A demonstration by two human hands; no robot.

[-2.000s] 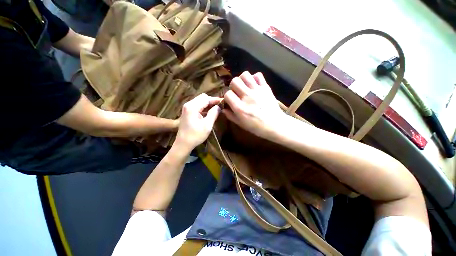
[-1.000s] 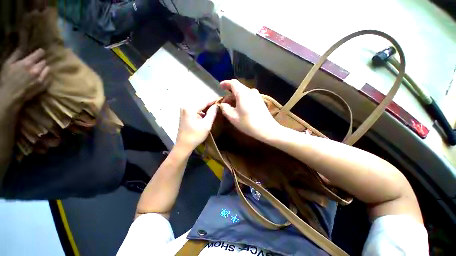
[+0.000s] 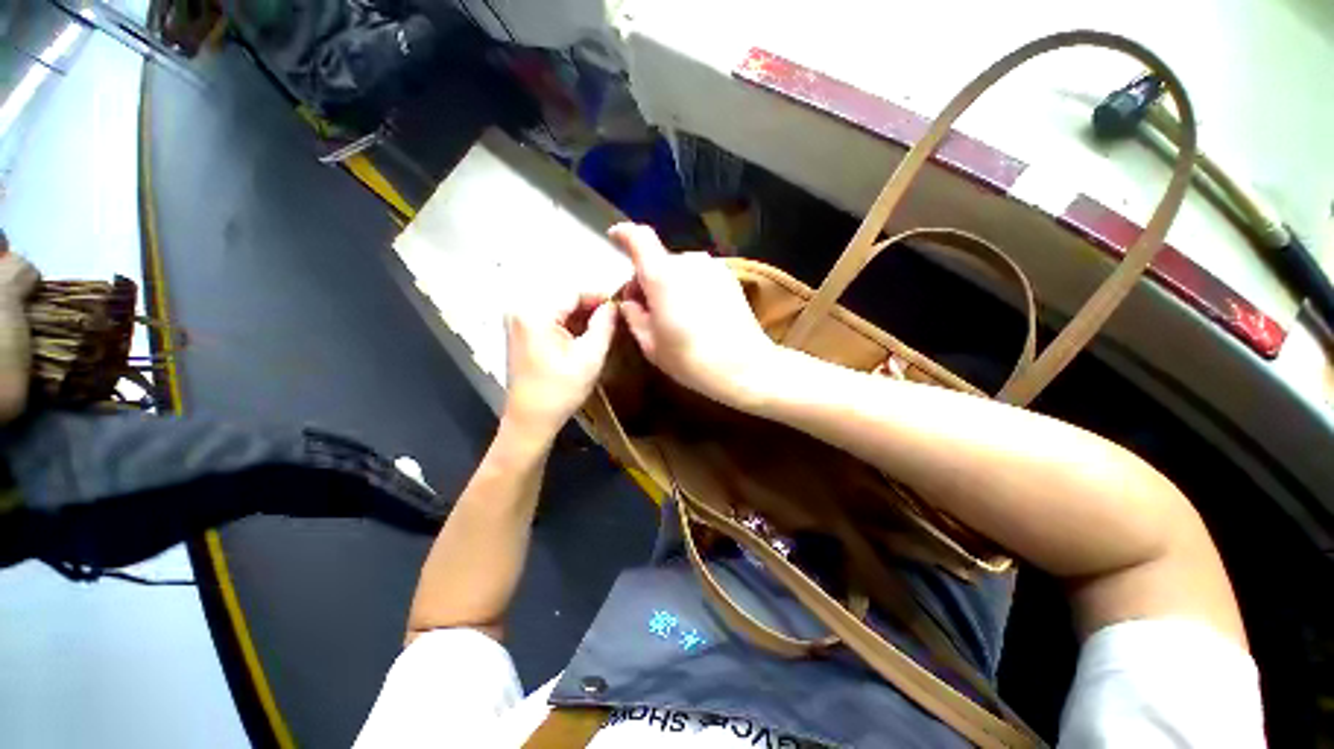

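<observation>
A tan-brown handbag [image 3: 732, 439] lies open-topped against my apron, its dark inside showing. My left hand [image 3: 553, 359] and my right hand [image 3: 685, 315] are bare and meet at the far end of the bag's top edge. Both pinch the edge between the fingertips; the exact spot is hidden by my fingers. One tan handle [image 3: 1192, 139] loops up over the bench edge at the right. The other handle [image 3: 834, 632] hangs over my apron [image 3: 732, 644].
A white bench [image 3: 702, 73] runs along the right, with dark-red strips [image 3: 878, 117] and a hammer [image 3: 1129, 110] on it. A white board [image 3: 512, 242] is beyond my left hand. At far left are a person's leg [image 3: 190, 476] and a brown bag stack [image 3: 81, 344].
The person carrying the stack of brown bags has moved away to the left, uncovering the white board and floor. My hands still pinch the bag's edge. The view has shifted slightly.
</observation>
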